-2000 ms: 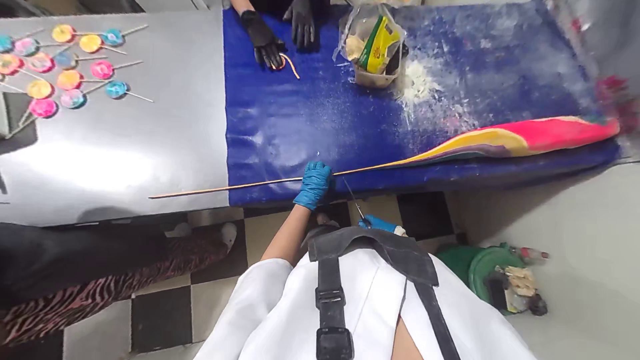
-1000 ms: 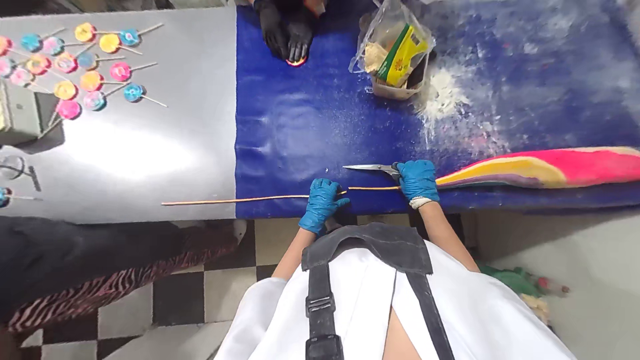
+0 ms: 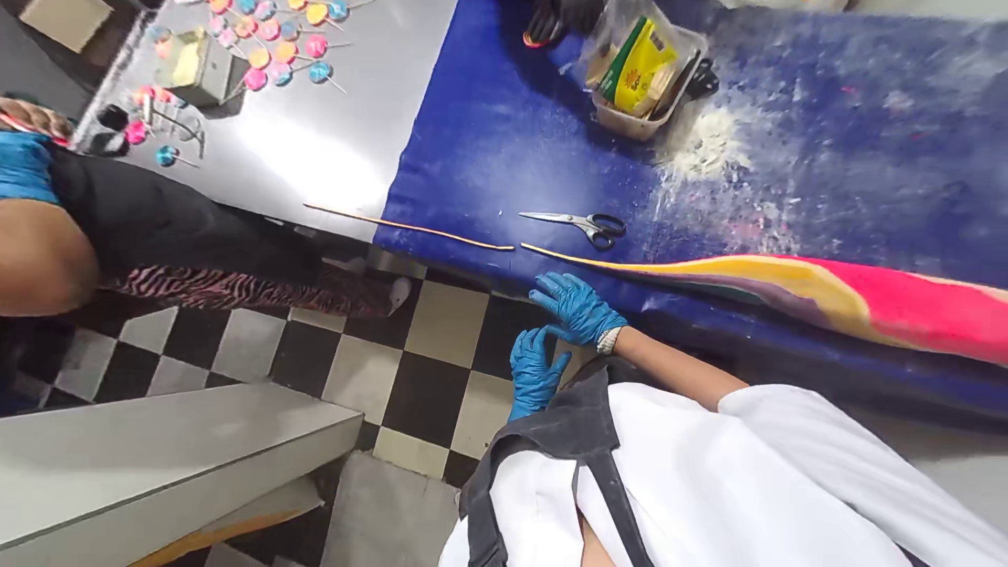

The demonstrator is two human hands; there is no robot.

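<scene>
My left hand (image 3: 538,372), in a blue glove, is off the table near my apron, empty with its fingers apart. My right hand (image 3: 579,309), gloved in blue, is just above it by the table's edge, also empty and spread. Beyond it, scissors (image 3: 587,227) with black handles lie on the blue mat. A thin candy strand (image 3: 425,230) lies from the metal surface onto the mat, its right end separated by a small gap from the drawn-out tip of a thick pink, yellow and purple candy roll (image 3: 890,303).
A plastic tub (image 3: 642,126) holds a yellow-green packet; white powder (image 3: 709,146) lies beside it. Lollipops (image 3: 317,46) and a metal box (image 3: 201,71) are at the upper left. Co-workers' gloved hands (image 3: 547,22) (image 3: 24,167) show at the top and left. A pale bench (image 3: 181,449) stands lower left.
Scissors that were in my right hand now lie on the mat. Both hands have drawn back from the candy, and the strand is released. The view has turned and shifted.
</scene>
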